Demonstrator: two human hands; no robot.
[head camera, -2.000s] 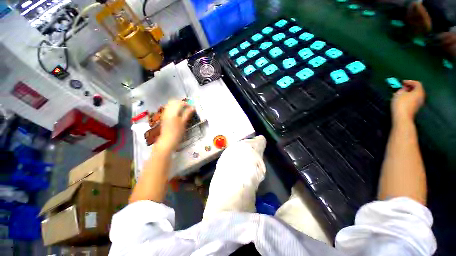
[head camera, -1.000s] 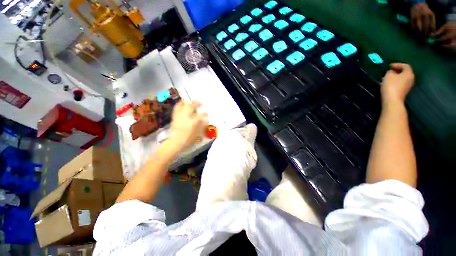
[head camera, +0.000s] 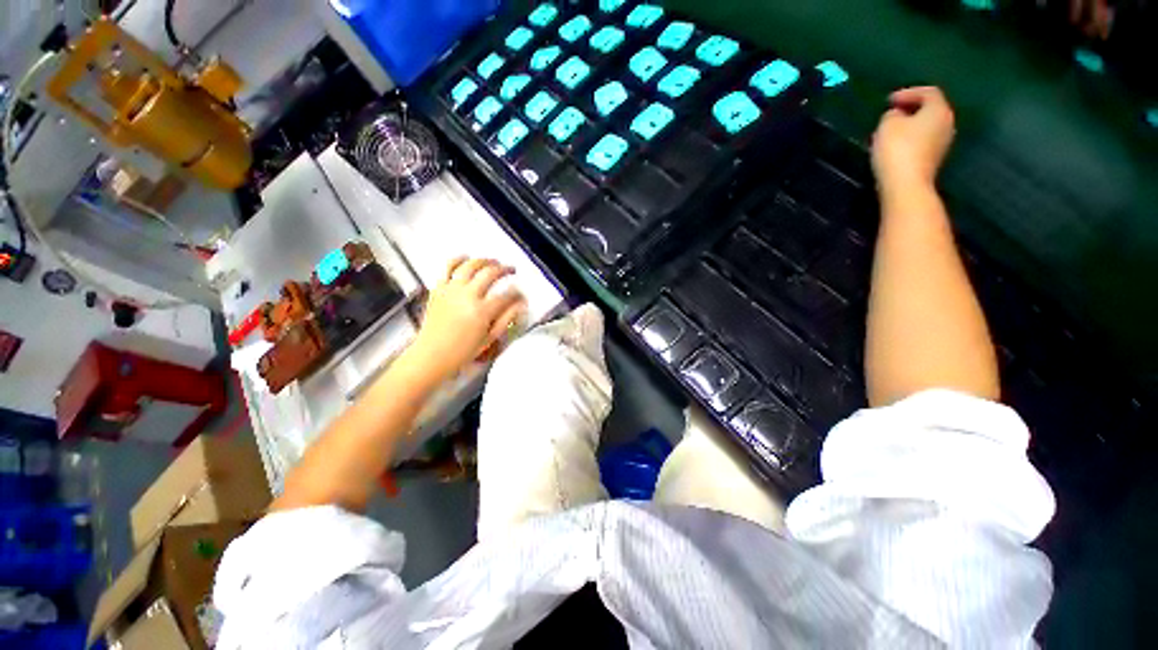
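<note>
A turquoise part (head camera: 333, 265) sits in the copper-brown and dark fixture (head camera: 295, 353) on the white machine base (head camera: 464, 226). My left hand (head camera: 467, 309) is to the right of the fixture, over the machine's front edge, fingers slightly apart, nothing seen in it. It covers most of the round red button. My right hand (head camera: 914, 133) is over the green conveyor, fingers curled in, nothing visible in them. A loose turquoise part (head camera: 832, 74) lies by the far right edge of the filled black tray (head camera: 607, 210), apart from my right hand.
Another black tray (head camera: 775, 305) shows pockets without parts. The gold press cylinder (head camera: 178, 121) stands behind the fixture, the cooling fan (head camera: 396, 152) beside the filled tray. A blue bin (head camera: 413, 32) is behind. A person's hand (head camera: 1092, 15) is at the top right. Cartons (head camera: 184, 508) stand lower left.
My left hand has come off the fixture to the machine's front edge; a turquoise part now shows in the fixture. My right hand has let go of a turquoise part. The whole view has shifted.
</note>
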